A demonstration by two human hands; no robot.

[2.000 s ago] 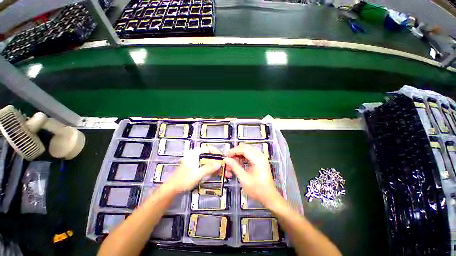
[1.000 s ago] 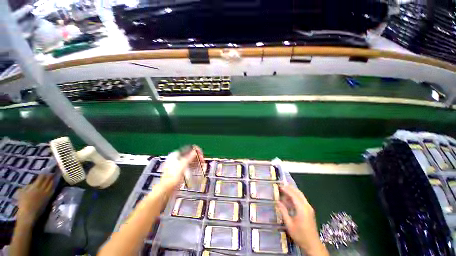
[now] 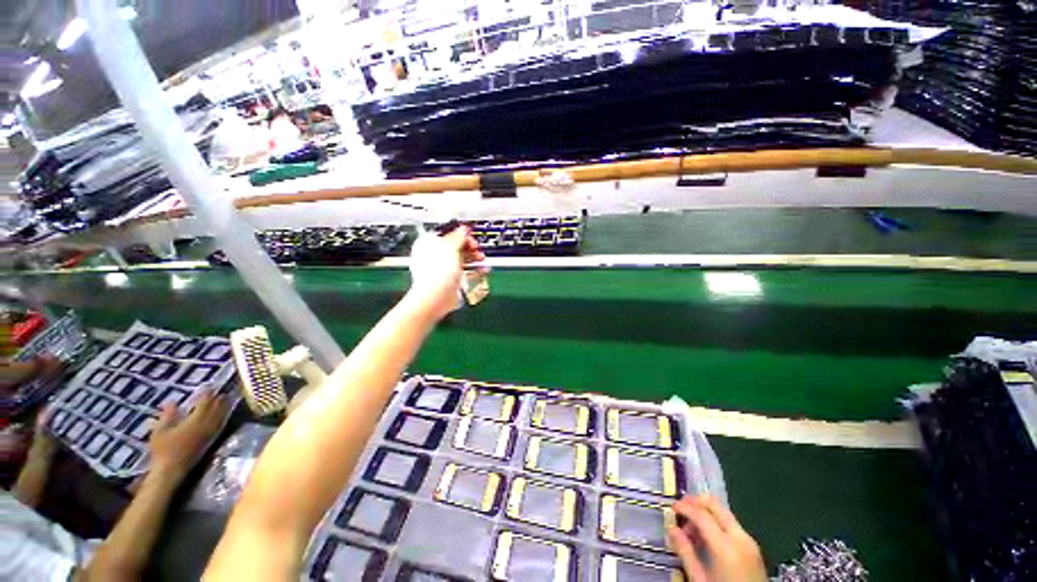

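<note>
My left hand (image 3: 447,271) is stretched out over the green belt, towards its far side. It grips a phone frame (image 3: 474,289), of which a small gold-edged part shows; the fingers hide the rest. The translucent tray (image 3: 438,537) lies below, with phone frames in its pockets, black-rimmed at the left and gold-ended towards the right; one pocket in the lower middle holds no frame. My right hand (image 3: 721,543) is at the tray's right side, fingers slightly apart and bent over the edge of a frame. No held part shows in it.
A glittering pile of small components (image 3: 821,565) lies right of the tray. Stacked trays (image 3: 984,466) stand at far right. A cream fan (image 3: 262,370) and clear bag (image 3: 233,466) are at left, beside a neighbouring worker's hand (image 3: 188,432) and tray (image 3: 114,392). Frame trays (image 3: 525,235) lie beyond the belt.
My left hand has lifted the phone frame off the tray area and carried it forward across the belt. My right hand has left the frame and stays by the tray's right side. The view has tilted up and left.
</note>
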